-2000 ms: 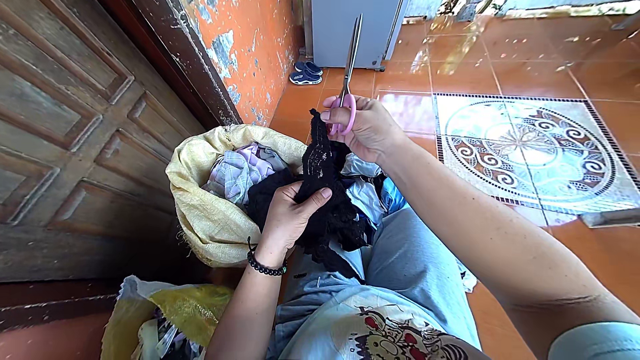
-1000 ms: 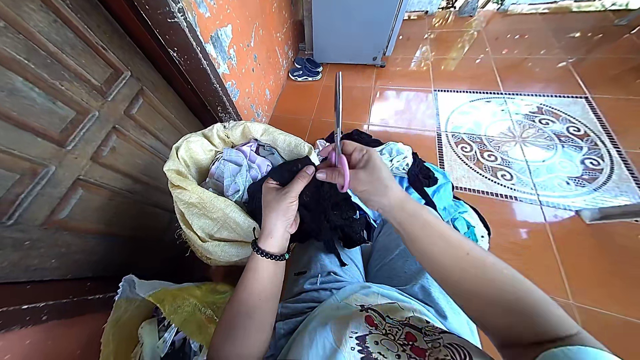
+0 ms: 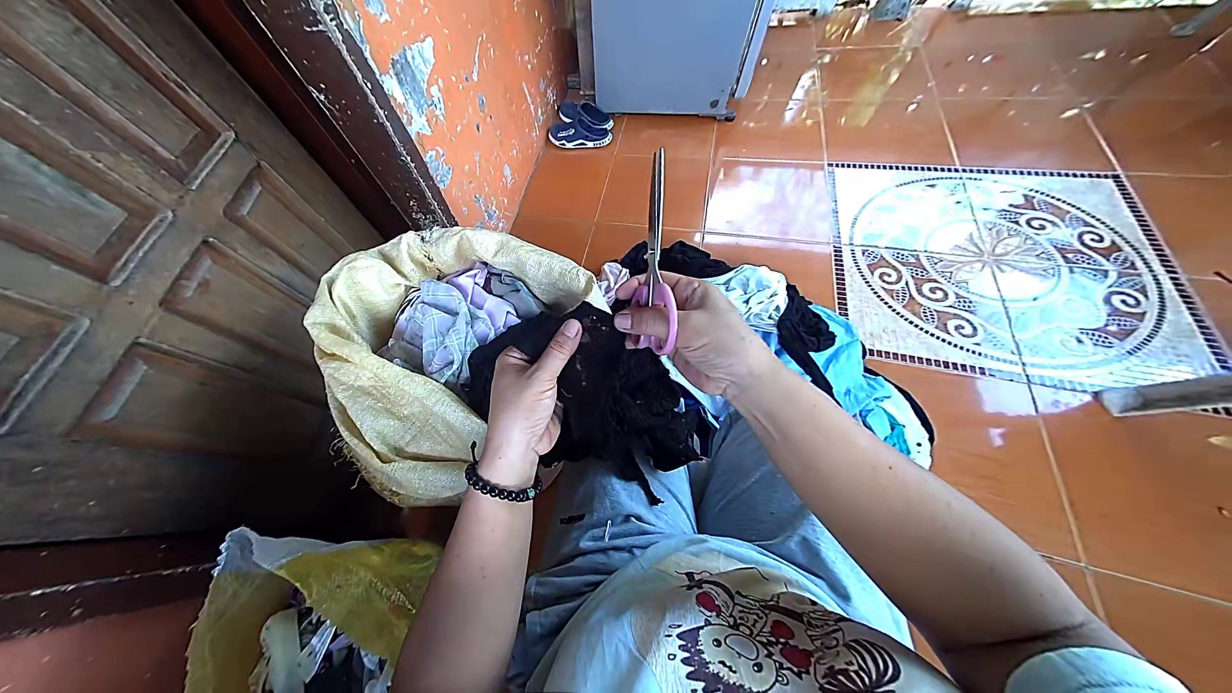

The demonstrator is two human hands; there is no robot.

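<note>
Black lacy fabric (image 3: 602,395) hangs over my lap, its left part pinched under the thumb of my left hand (image 3: 529,385). My right hand (image 3: 698,332) holds pink-handled scissors (image 3: 655,221), blades together and pointing away from me. The fingertips of that hand are at the fabric's upper right edge; whether they also pinch the cloth I cannot tell. Just left of the black fabric, plaid and lilac cloths (image 3: 448,322) lie in a pale yellow woven sack (image 3: 371,423).
Light blue, white and black cloths (image 3: 857,380) are heaped on the tiled floor beyond my right forearm. A second yellow sack (image 3: 361,577) with scraps stands at lower left. A wooden door (image 3: 154,289) is on the left. Dark blue shoes (image 3: 581,125) sit near a grey appliance (image 3: 674,58).
The black fabric, held up and stretched between my hands two seconds ago, now hangs lower. My left hand has moved slightly left and down since one second ago. The scissors have stayed in my right hand.
</note>
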